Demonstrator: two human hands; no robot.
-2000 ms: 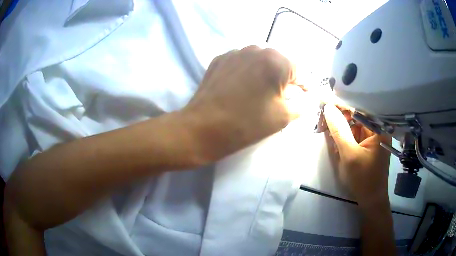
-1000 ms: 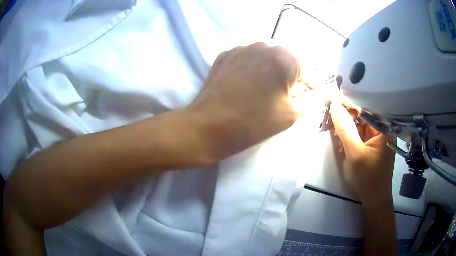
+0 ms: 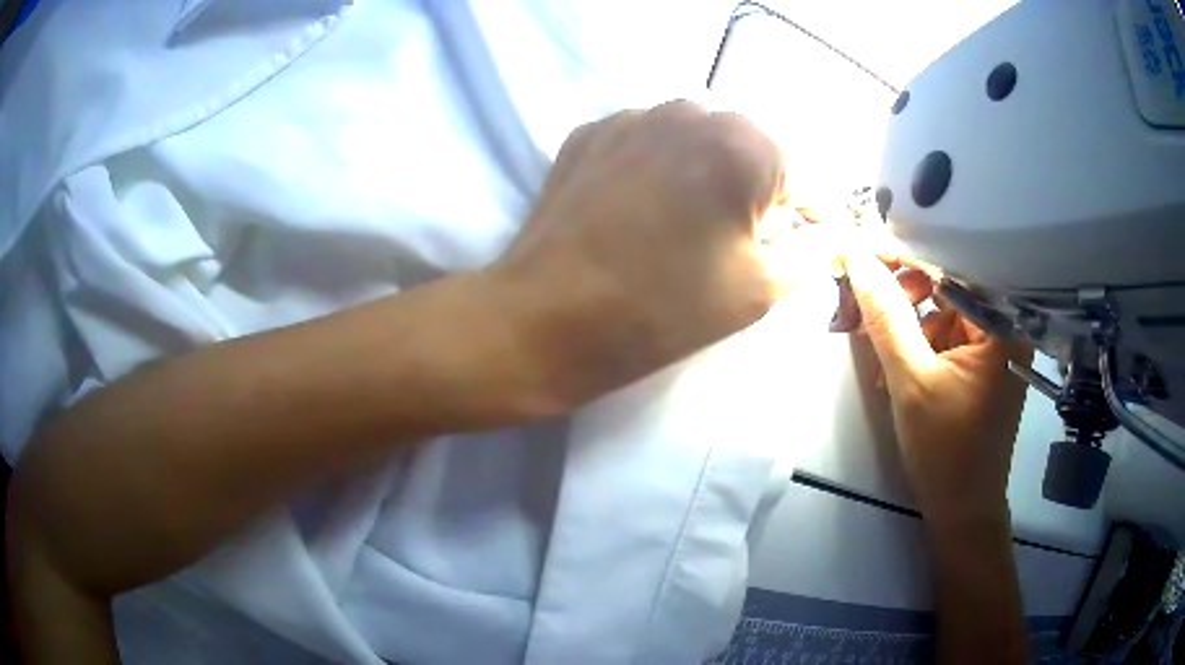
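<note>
A white garment (image 3: 325, 169) lies heaped over the left and middle of the view, partly under my left forearm. My left hand (image 3: 650, 247) lies over the garment, fingers bent and fingertips lost in bright glare by the needle area; what they hold cannot be told. My right hand (image 3: 942, 390) is under the machine head's edge, thumb and fingers close together at the glare. A small label-like piece (image 3: 846, 307) with dark marks shows at my right thumb and fingertips. The presser foot and needle are washed out by glare.
The white sewing machine head (image 3: 1040, 156) fills the upper right, with a metal thread guide and dark tension knob (image 3: 1076, 470) below it. A ruler tape (image 3: 832, 642) runs along the table's front edge. A dark object (image 3: 1118, 591) is at the lower right.
The view has shifted slightly. Both hands stay near the needle area. The small marked piece at my right fingertips shows a slightly different shape and angle.
</note>
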